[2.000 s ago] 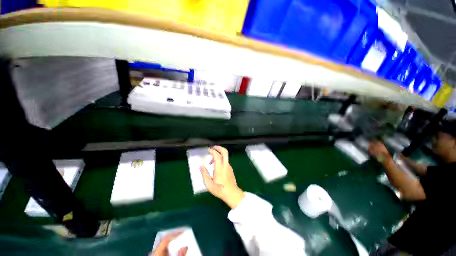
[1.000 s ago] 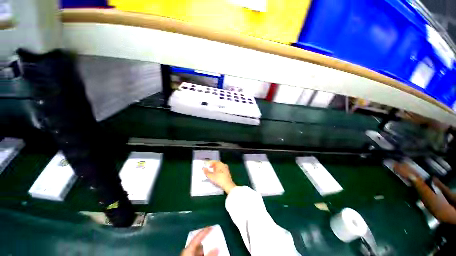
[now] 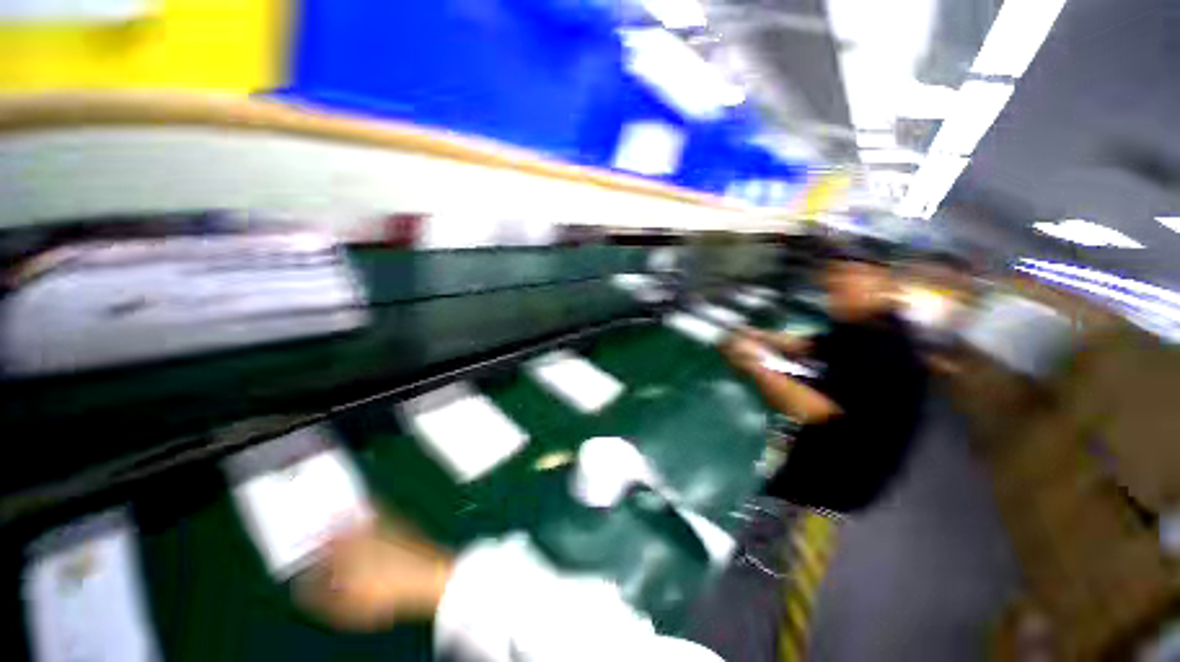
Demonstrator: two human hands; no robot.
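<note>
My right hand (image 3: 369,576) is blurred, low left of centre, at the near end of a white product box (image 3: 295,502) on the green belt. Whether it holds a sticker cannot be told. Another white box (image 3: 91,592) lies at the lower left, and two more, one of them nearer (image 3: 466,431) and one farther (image 3: 576,380), lie to the right. A white label roll (image 3: 608,471) with a loose tail stands on the green ledge. My left hand is out of the picture.
A worker in black (image 3: 854,388) stands at the line on the right, hands at boxes. A white perforated tray (image 3: 181,300) is at upper left. Blue bins (image 3: 453,84) and a yellow bin (image 3: 142,45) sit overhead. Brown cartons (image 3: 1100,479) are at far right.
The view has swung right and blurred. The boxes, roll and my right hand show farther left. My left hand and the white piece with it have left the picture. The aisle now shows.
</note>
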